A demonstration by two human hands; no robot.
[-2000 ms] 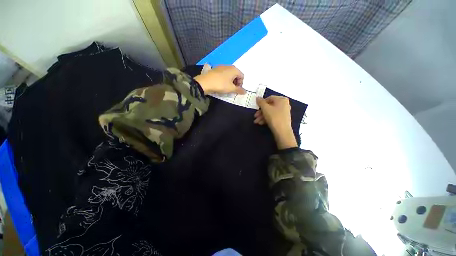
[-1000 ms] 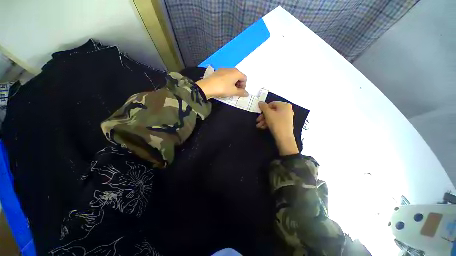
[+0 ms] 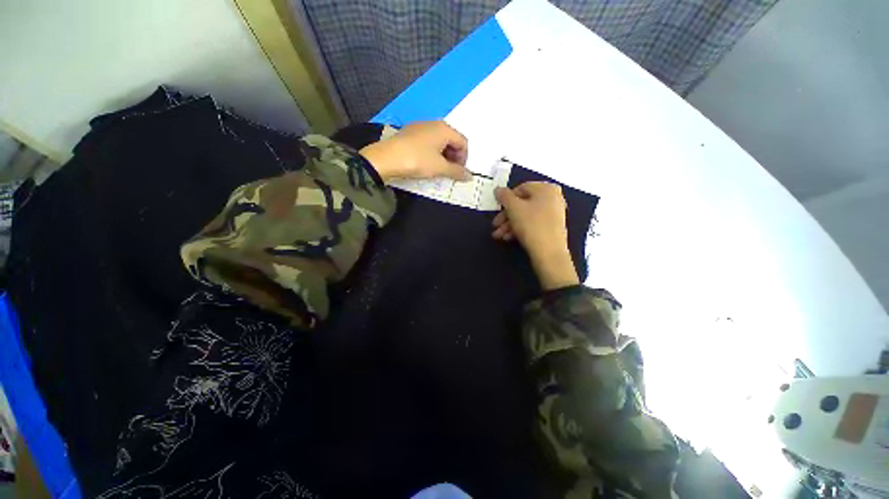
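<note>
A white pattern card (image 3: 466, 192) with drawn lines lies on a black garment panel (image 3: 429, 283) near the panel's far edge. My left hand (image 3: 421, 154) is on the card's left part, fingers curled, covering some of it. My right hand (image 3: 532, 216) pinches the card's right end against the cloth between thumb and finger. The panel's frayed right corner lies on the white table, and the cloth runs down toward my lap.
A pile of black cut pieces (image 3: 127, 214) is at the left over a blue bin (image 3: 31, 400). The white table (image 3: 673, 234) has blue tape (image 3: 453, 76) on its left edge. The sewing machine head (image 3: 843, 429) is at lower right. A checked curtain (image 3: 409, 39) hangs behind.
The view has shifted slightly. Both hands stay at the card with little visible change, and the card and cloth keep nearly the same arrangement.
</note>
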